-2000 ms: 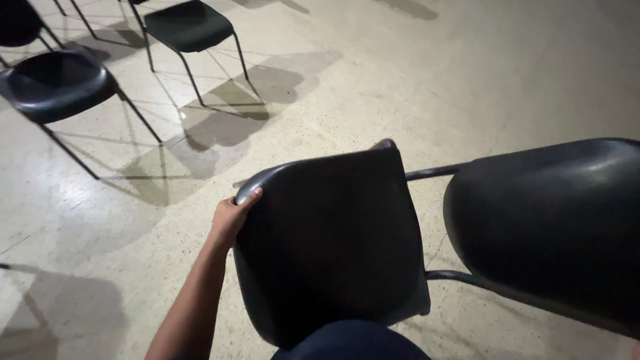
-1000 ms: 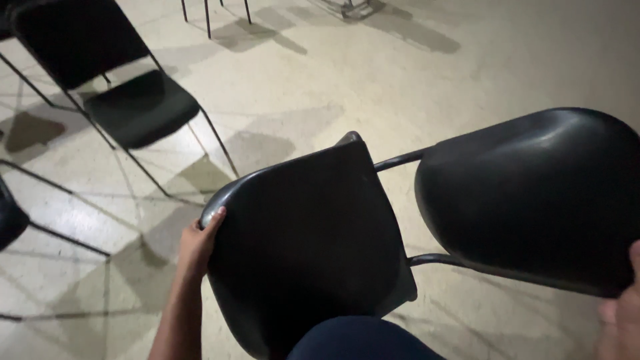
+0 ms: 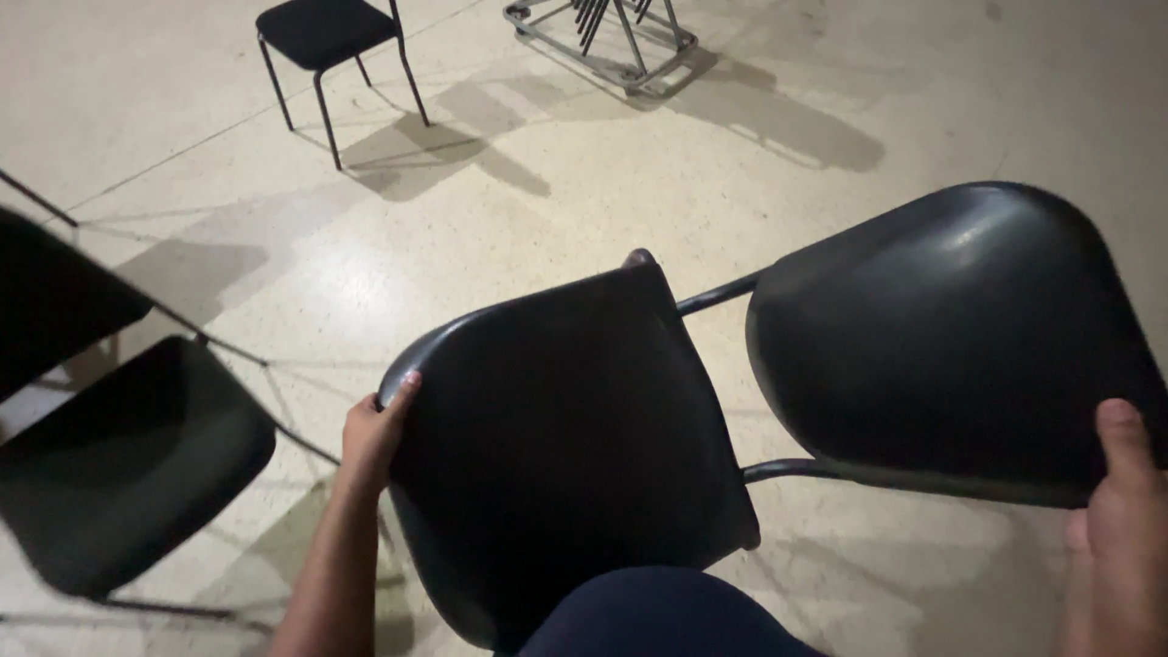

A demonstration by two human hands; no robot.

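A black chair with dark metal tubes lies across the lower middle and right of the head view, held up in front of my body. My left hand (image 3: 379, 433) grips the outer edge of its seat (image 3: 566, 429), thumb on top. At the right, my right hand (image 3: 1127, 484) holds the lower far edge of its backrest (image 3: 949, 347), thumb over the surface and fingers mostly hidden underneath. Two metal tubes (image 3: 721, 294) join seat and backrest. Dark blue clothing covers part of the seat's lower edge.
Another black chair (image 3: 137, 465) stands close at the left. A further black chair (image 3: 324, 32) is at the upper left. A wheeled metal frame (image 3: 593, 57) bearing metal legs stands at the top middle. The pale floor (image 3: 511, 201) shows several shadows.
The view has swung, bringing the wheeled frame further in. My right hand has come into view on the backrest; two seconds ago it was barely visible. My left hand keeps its hold.
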